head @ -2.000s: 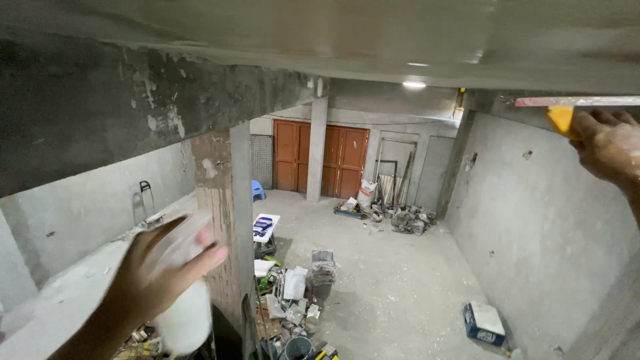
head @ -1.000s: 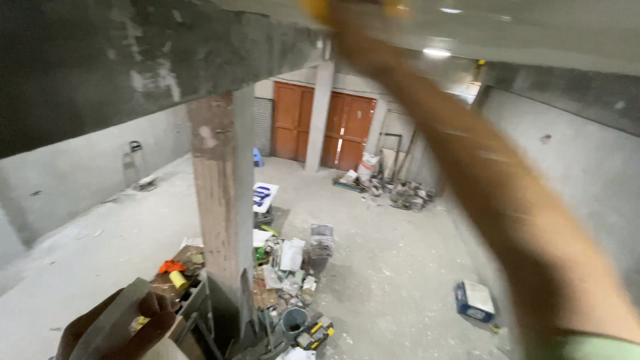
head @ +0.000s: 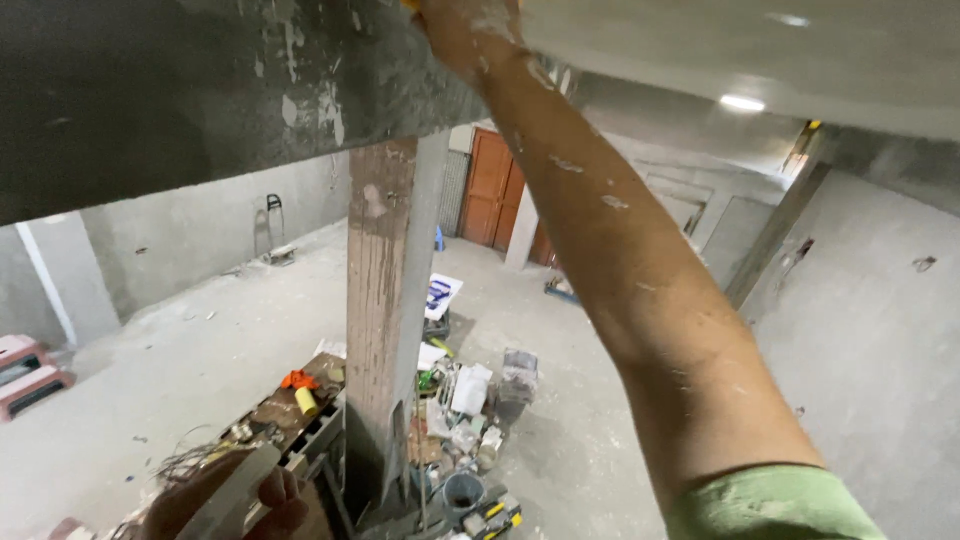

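Note:
My right arm reaches up across the view, and my right hand (head: 469,34) is at the top edge, against the side of the plastered concrete beam (head: 225,82) and near the smooth ceiling (head: 675,45). A bit of the yellow handle (head: 410,4) of a tool shows at its fingers; its blade is out of view. Low at the left, my left hand (head: 281,502) is in shadow, fingers curled around a flat, pale, thin-edged piece (head: 232,487). What this piece is exactly, I cannot tell. Dried plaster spots mark my right forearm.
A concrete column (head: 379,300) stands under the beam. Far below, on the floor, are a bucket (head: 463,491), a heap of rubble and bags (head: 469,390), a cluttered board (head: 277,409) and a pink step stool (head: 30,375). Brown doors (head: 491,191) stand at the back.
My right hand has moved from the far right, where the yellow-handled tool showed at the ceiling, over to the beam at upper left. My left hand is lower. The view has turned left.

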